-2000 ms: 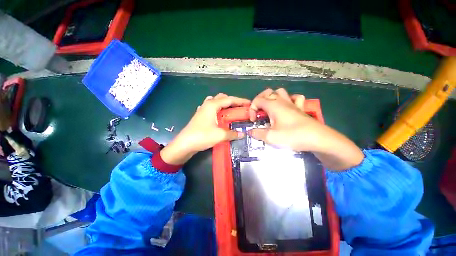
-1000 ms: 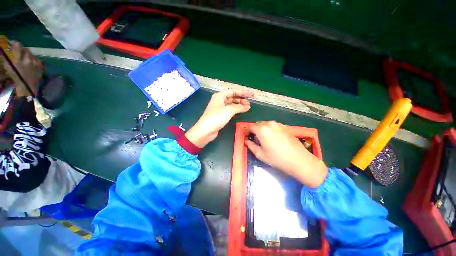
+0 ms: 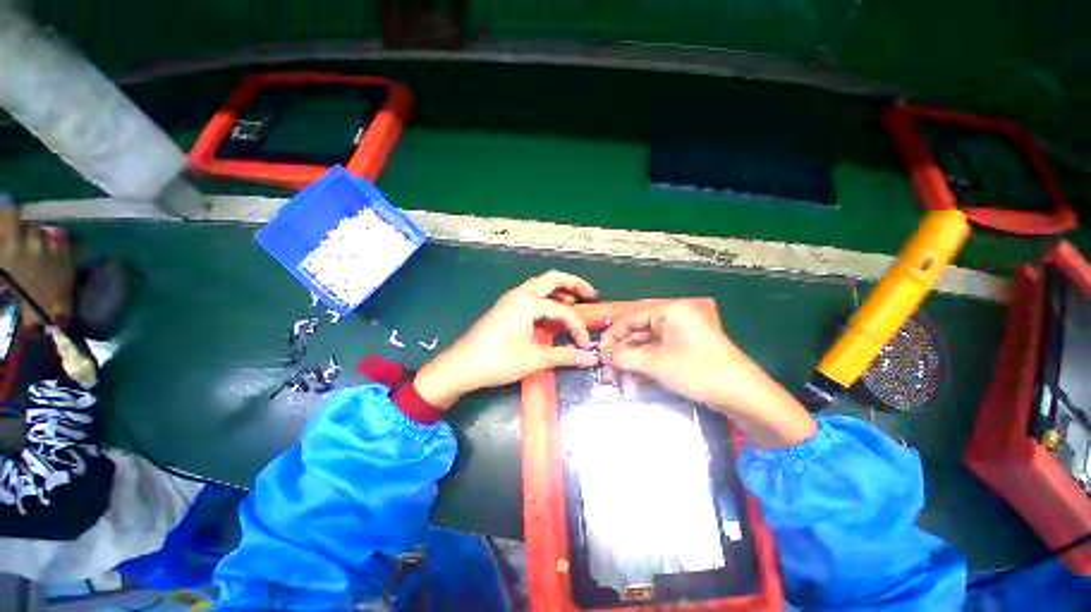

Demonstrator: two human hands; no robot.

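An open tablet point(image 3: 652, 490) with a large glaring silver plate lies in a red-orange foam tray point(image 3: 544, 502). My left hand point(image 3: 514, 341) and my right hand point(image 3: 676, 353) meet over the tablet's top end. The thumb and fingertips of both hands are close together there. Something tiny may be between them, but it is too small to make out. The hands hide most of the circuit area. White parts fill a blue bin point(image 3: 323, 221) at the left. Small black parts point(image 3: 309, 373) and two L-shaped brackets point(image 3: 413, 342) lie loose on the bench.
A yellow-orange electric screwdriver point(image 3: 891, 299) lies by a round speckled dish point(image 3: 906, 365) at right. Another tray point(image 3: 1017, 442) stands at far right. More trays point(image 3: 389, 132) sit on the green belt, with a dark mat point(image 3: 742, 177). Another person's hand point(image 3: 36, 263) is at far left.
My left hand has come from beside the tray's top back to the tablet's top end, meeting my right hand. The view has shifted.
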